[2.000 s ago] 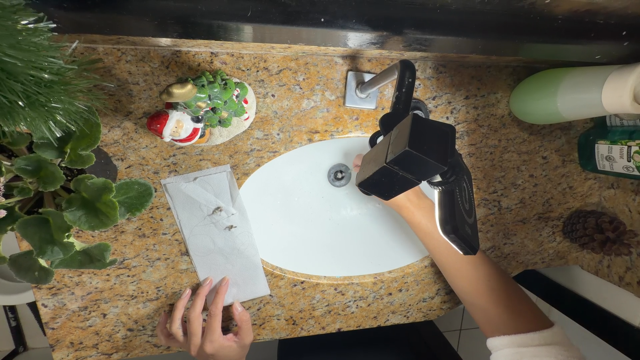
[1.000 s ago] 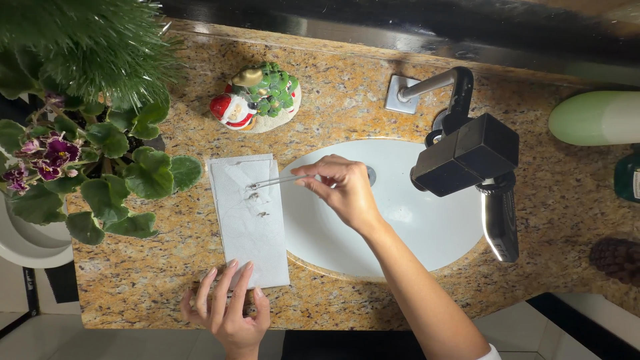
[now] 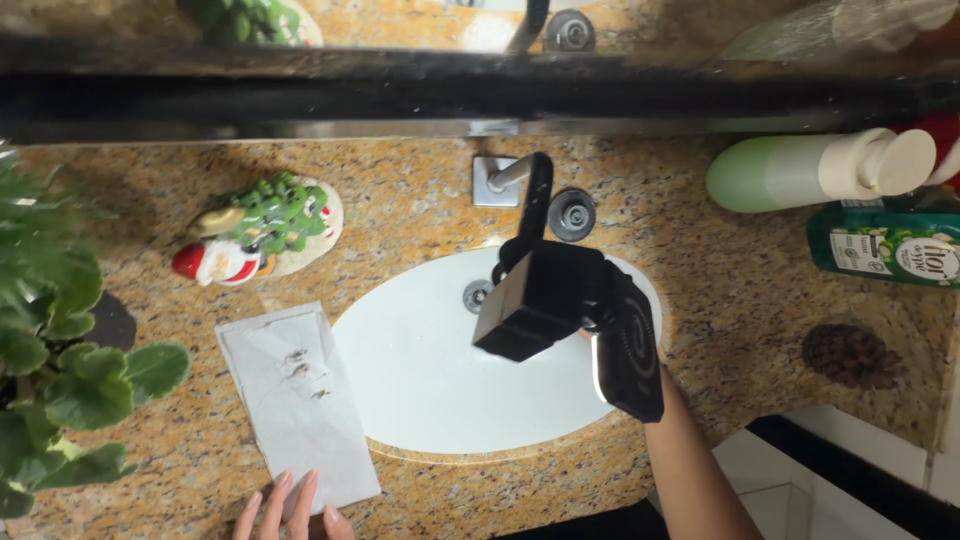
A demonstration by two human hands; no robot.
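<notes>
My left hand (image 3: 289, 514) rests its fingertips on the lower edge of a folded white paper sheet (image 3: 300, 435), which lies on the granite counter left of the sink. Several small dark clumps of debris (image 3: 301, 370) lie on the paper. My right forearm (image 3: 690, 457) reaches up over the right side of the white oval basin (image 3: 435, 405). The right hand is almost wholly hidden behind a black jointed device (image 3: 536, 300) above the basin, so what it holds does not show. The drain (image 3: 478, 297) is partly visible left of the device.
Behind the basin are a chrome mount (image 3: 496, 181) and a round black stopper (image 3: 571, 215). A Santa-and-tree figurine (image 3: 259, 229) and a potted plant (image 3: 82, 382) are at left. A pump bottle (image 3: 780, 172), a green soap bottle (image 3: 862, 244) and a pine cone (image 3: 851, 356) stand or lie at right.
My right hand, over the paper with metal tweezers one second ago, has moved right, behind the black device. My left hand remains at the paper's lower edge. Another clump now shows on the paper.
</notes>
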